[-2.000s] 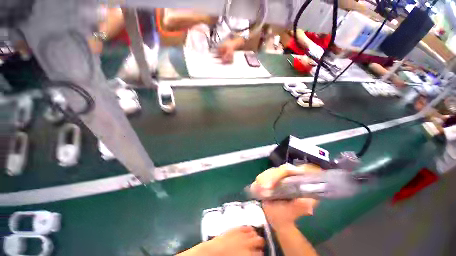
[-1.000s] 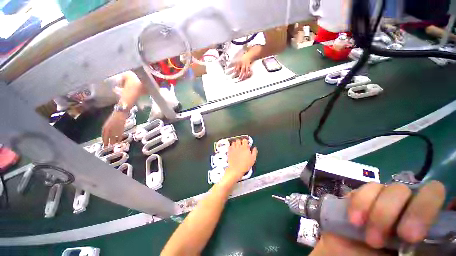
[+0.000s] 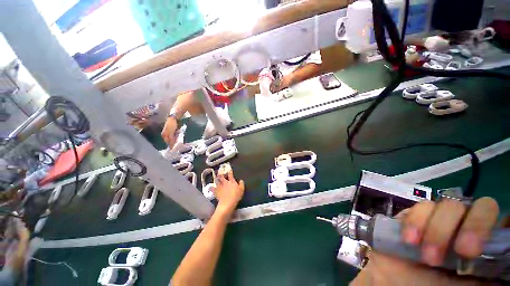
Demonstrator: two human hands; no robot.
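My right hand [image 3: 447,234] is wrapped around a grey electric screwdriver [image 3: 391,232] at the lower right. Its thin bit points left, over the green surface. My left hand [image 3: 228,192] reaches across the pale rail, its fingers around a white plastic housing [image 3: 225,168]; only the round end shows, the rest is hidden under the hand. Another white loop housing [image 3: 208,183] lies just left of the hand. Three housings [image 3: 293,172] lie in a stack-like row right of it. The screw feeder [image 3: 391,190], a black-and-white box, stands just beyond the screwdriver.
A pale metal post [image 3: 140,162] slants across the left. Several housings [image 3: 117,203] lie behind it, two [image 3: 118,275] at the lower left. A black cable [image 3: 416,149] loops above the feeder. Across the line are people's arms [image 3: 179,111], a white sheet and a phone [image 3: 330,81].
My left hand has let go of the three housings beyond the rail and moved left to a single housing. The right hand still holds the screwdriver. The view has shifted.
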